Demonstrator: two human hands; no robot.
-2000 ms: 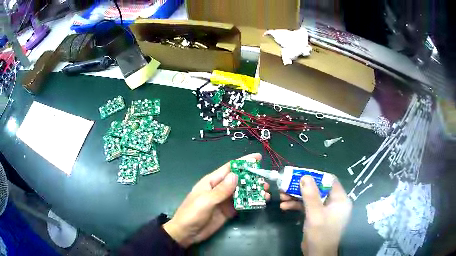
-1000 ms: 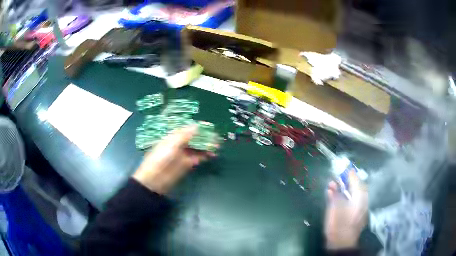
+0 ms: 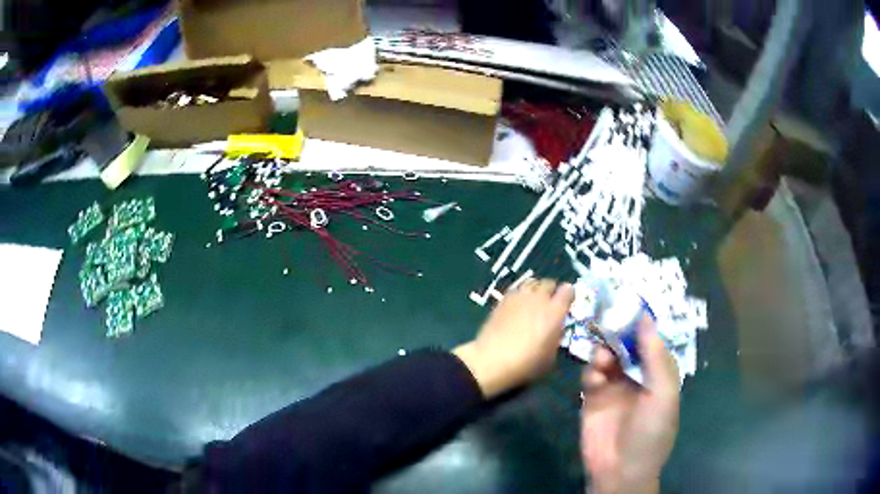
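My right hand (image 3: 632,410) holds the white and blue glue bottle (image 3: 632,323) at the lower right, over the pile of white pads (image 3: 680,299). The bottle is partly blurred and its nozzle cannot be made out clearly. My left hand (image 3: 521,333) is at the left edge of the pads, beside the ends of the white cables (image 3: 526,227). Its fingertips are close to the bottle; whether they hold anything cannot be told. Green circuit boards (image 3: 121,260) lie piled at the left, away from both hands.
Red wires (image 3: 338,203) with white rings lie at centre back, near a pale nozzle cap (image 3: 439,210). A yellow packet (image 3: 265,146) and cardboard boxes (image 3: 405,111) stand behind. A white tub (image 3: 675,164) is at the upper right, a paper sheet (image 3: 29,289) at the left edge.
The view has swung right. My left hand has moved from the circuit board pile to the white pads. The board it held two seconds ago is no longer seen in it. My right hand keeps the bottle.
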